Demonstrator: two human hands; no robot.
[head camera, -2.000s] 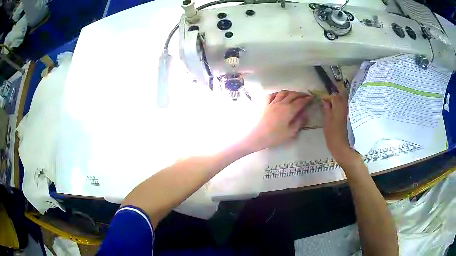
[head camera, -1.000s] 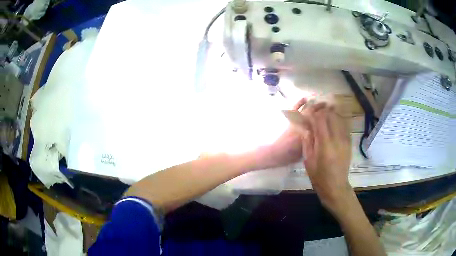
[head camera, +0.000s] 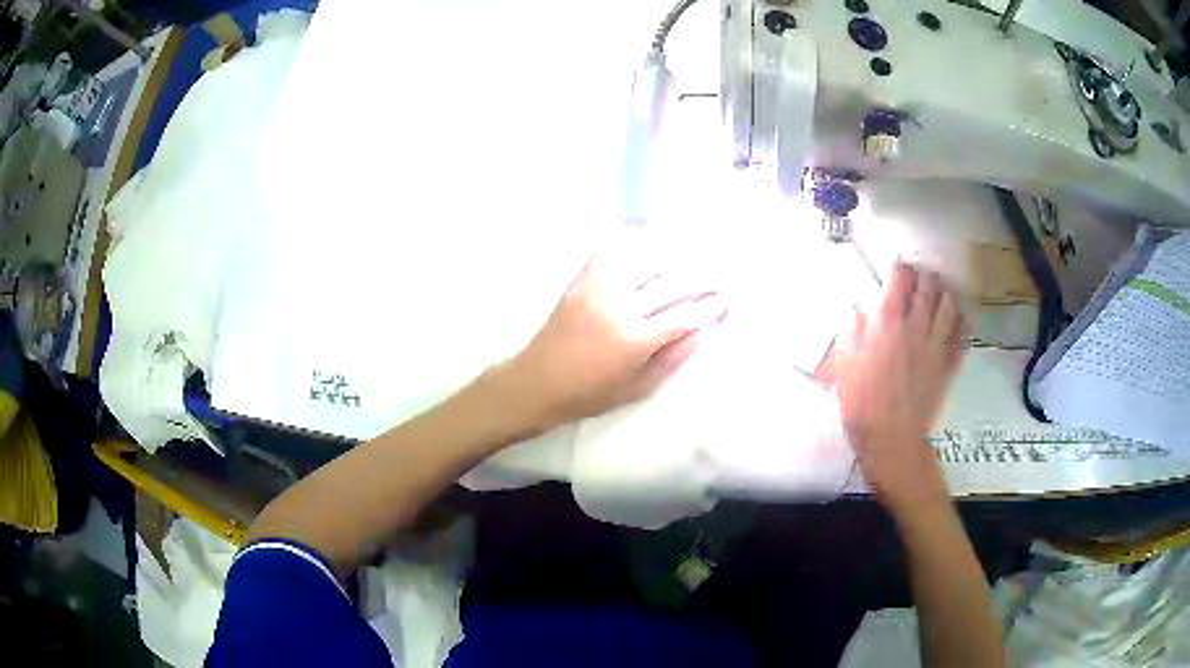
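Observation:
White fabric (head camera: 653, 457) lies in front of the needle area and hangs over the table's front edge, much of it washed out by glare. My left hand (head camera: 626, 339) lies on the fabric, left of the needle, with its fingers spread. My right hand (head camera: 903, 352) is at the fabric's right side, just below the sewing head, fingers bent; whether it pinches anything is hidden by glare. The pale sewing machine (head camera: 979, 98) stands above, with a dark tension dial (head camera: 835, 196). The presser foot is lost in the glare.
Black shears (head camera: 1034, 268) and a tan card (head camera: 1002, 274) lie right of the needle. Printed sheets (head camera: 1122, 346) are at far right. A work lamp (head camera: 642, 144) stands left of the needle. White fabric heaps (head camera: 196, 248) are at the left. A tape scale (head camera: 1031, 448) runs along the front edge.
The view has shifted left. My hands, together before, are now apart, with the left one over the fabric. More fabric now hangs over the front edge. The tan card is uncovered.

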